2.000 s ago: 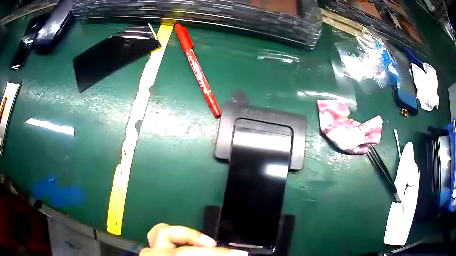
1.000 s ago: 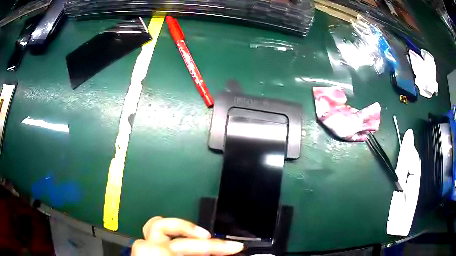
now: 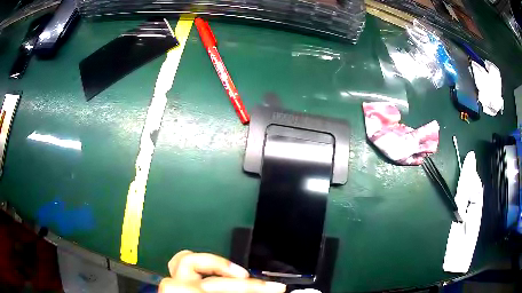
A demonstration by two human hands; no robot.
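A glossy black phone screen (image 3: 292,212) lies lengthwise in the dark grey alignment jig (image 3: 254,143), its far end inside the raised rounded end plate. My left hand (image 3: 214,276) is at the bottom edge, cut off by the frame. Its fingertips are at the near left corner and near edge of the screen; whether they grip it is hidden. A pale sliver like a fingertip (image 3: 306,290) shows at the bottom edge below the screen, possibly my right hand, otherwise out of the picture.
A red marker (image 3: 223,71) lies beyond the jig, left of it. Yellow tape (image 3: 133,220) and a black sheet (image 3: 123,60) are left. A pink-white cloth (image 3: 398,137), tweezers (image 3: 442,186) and white wipe (image 3: 465,217) are right. Clear trays (image 3: 257,20) are stacked at the back.
The view shifts slightly between frames. My left hand's forefinger now reaches further along the screen's near edge than two seconds ago. The screen stays in the jig.
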